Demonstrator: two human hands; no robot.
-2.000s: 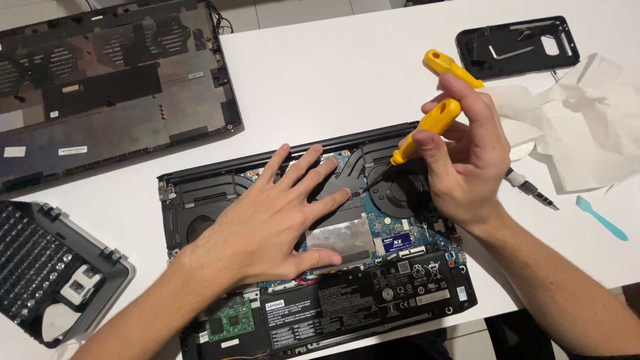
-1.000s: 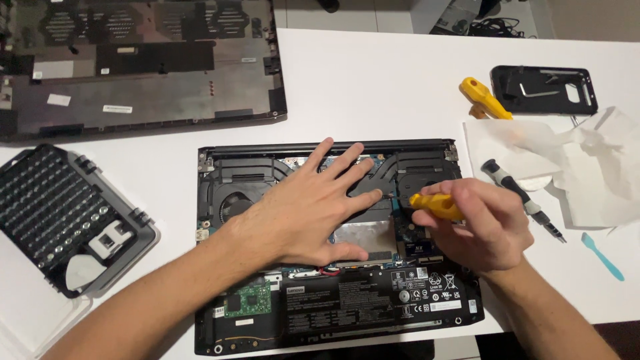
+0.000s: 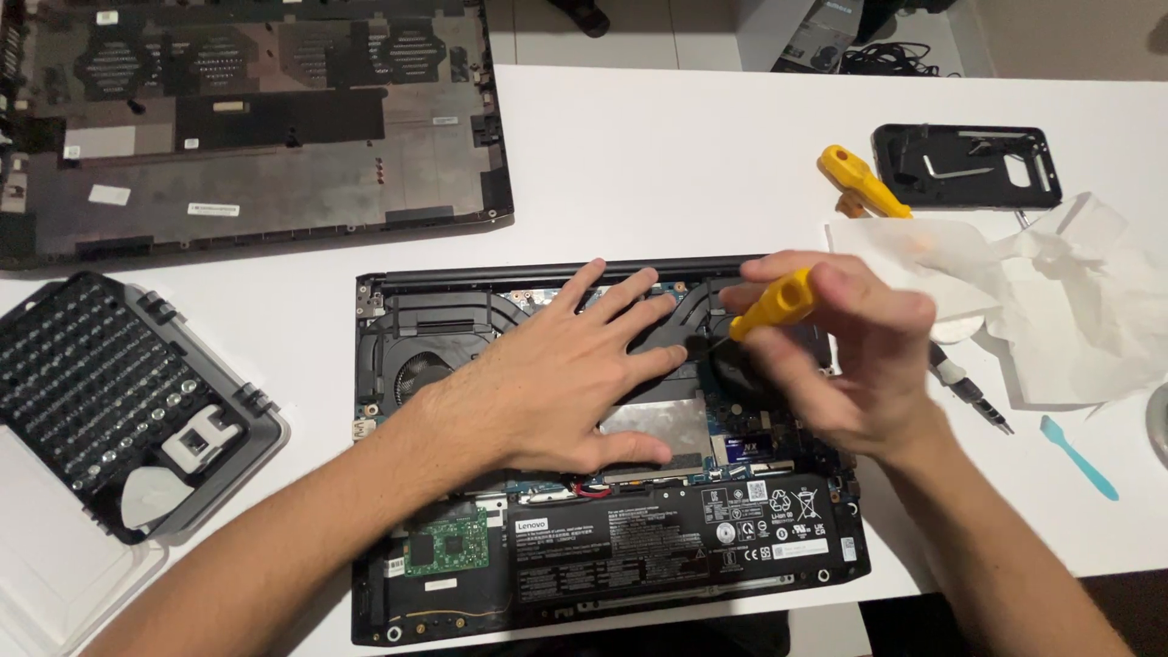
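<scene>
An opened Lenovo laptop base (image 3: 438, 602) lies on the white table with its battery (image 3: 675, 538), green circuit board (image 3: 447, 543) and left fan (image 3: 422, 370) exposed. My left hand (image 3: 575, 383) lies spread over the middle of the laptop, fingers on the black heatsink pipes and thumb by a silver metal plate (image 3: 662, 429). Between the thumb and fingers of my right hand (image 3: 839, 347) is a yellow-handled screwdriver (image 3: 776, 303), tilted, its thin shaft pointing down-left to the heatsink beside my left index fingertip. My right hand hides much of the right fan.
The laptop's bottom cover (image 3: 319, 182) lies back left, a bit case (image 3: 219, 484) at left. At right are a yellow-handled tool (image 3: 862, 182), a black phone case (image 3: 967, 187) holding a hex key, crumpled tissue (image 3: 1068, 301), a black-and-white screwdriver (image 3: 969, 388) and a teal plastic spudger (image 3: 1079, 458).
Two seconds ago the yellow screwdriver stood more to the right of its contact spot, with my right hand higher; that hand has lowered and turned. My left hand stays spread on the laptop. The view has shifted.
</scene>
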